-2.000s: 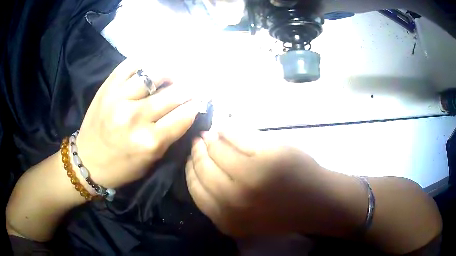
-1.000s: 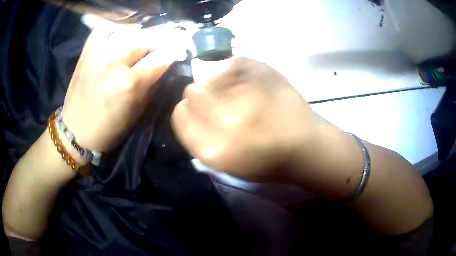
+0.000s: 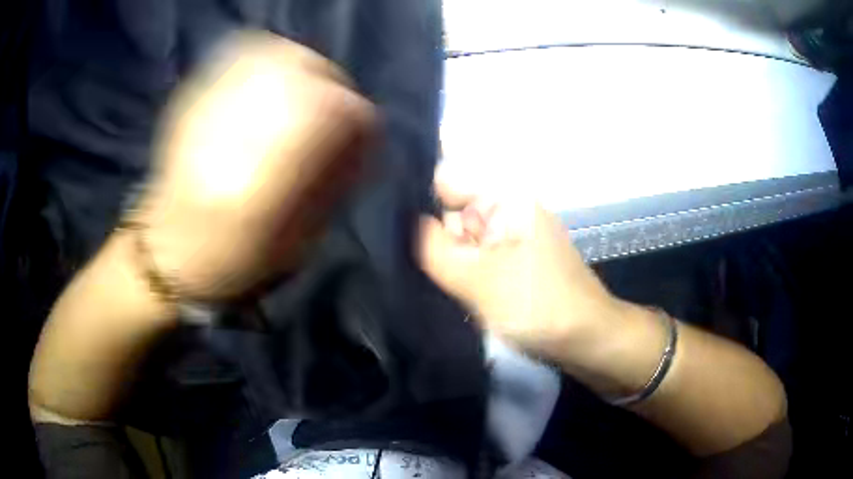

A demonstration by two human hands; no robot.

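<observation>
Black lining fabric [image 3: 383,281] hangs over the table's front edge and down the middle of the view, with its right edge running beside my right hand. My left hand [image 3: 262,168] is strongly blurred over the black fabric; its fingertips cannot be made out. My right hand [image 3: 514,262] is at the fabric's right edge, with thumb and fingers closed together on it. A pale bluish-white piece [image 3: 522,398] hangs below my right hand, beside the black fabric.
The white machine table [image 3: 617,122] is at upper right, with a dark seam line across it. A grey measuring tape [image 3: 692,220] runs along its front edge. A dark object [image 3: 812,42] is at the upper right. White cloth with printed letters [image 3: 412,464] shows at the bottom.
The view has tilted down, so the machine head and grey-green knob are out of view. The black fabric now lies spread between my hands. My left hand has moved over it.
</observation>
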